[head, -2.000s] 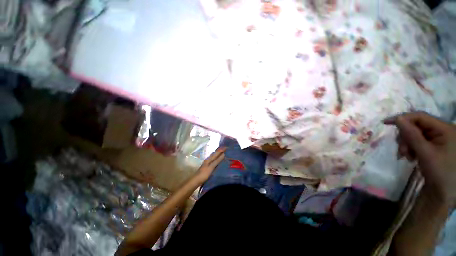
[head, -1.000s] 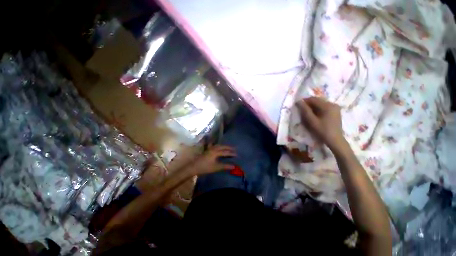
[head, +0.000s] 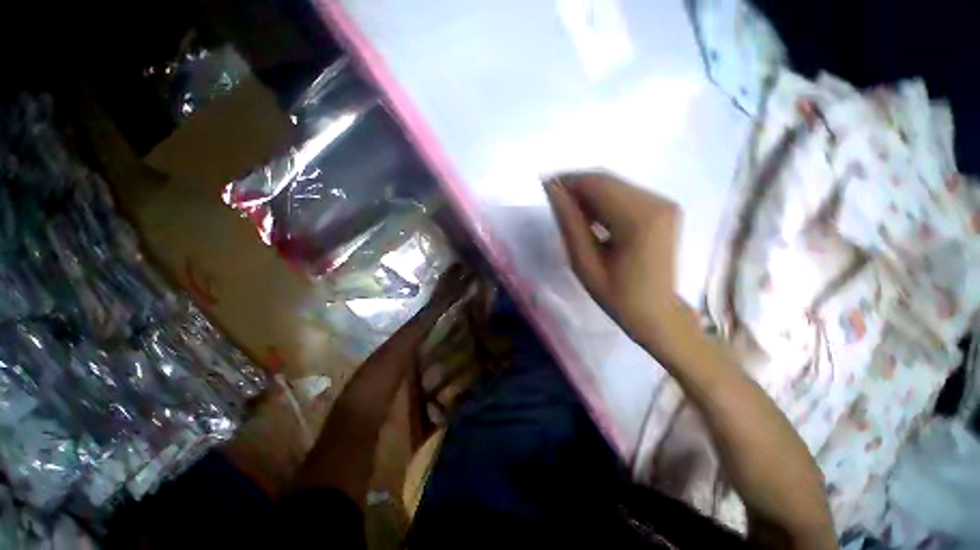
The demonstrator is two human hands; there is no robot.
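The light floral garment (head: pixel 860 312) lies heaped on the right side of the white, pink-edged table (head: pixel 451 64). My right hand (head: pixel 613 236) is over the table, left of the garment, with its fingers curled and the thumb and forefinger tips together. A small bright spot shows between its fingers, and I see no clear object in the grip. My left hand (head: pixel 446 295) is low beside the table's pink edge, dark and blurred, near glossy clear polybags (head: pixel 382 279). Its fingers are hard to make out.
Many shiny clear packets (head: pixel 118 365) are piled at the left. A brown cardboard-like surface (head: pixel 220 290) lies between them and the table. Red material (head: pixel 263 226) shows under clear plastic below the table. Dark cloth (head: pixel 913 38) is at the upper right.
The view has swung. The garment now lies further right, with more bare tabletop showing. My right hand has moved off the garment to the left. My left hand has moved up toward the polybags and table edge.
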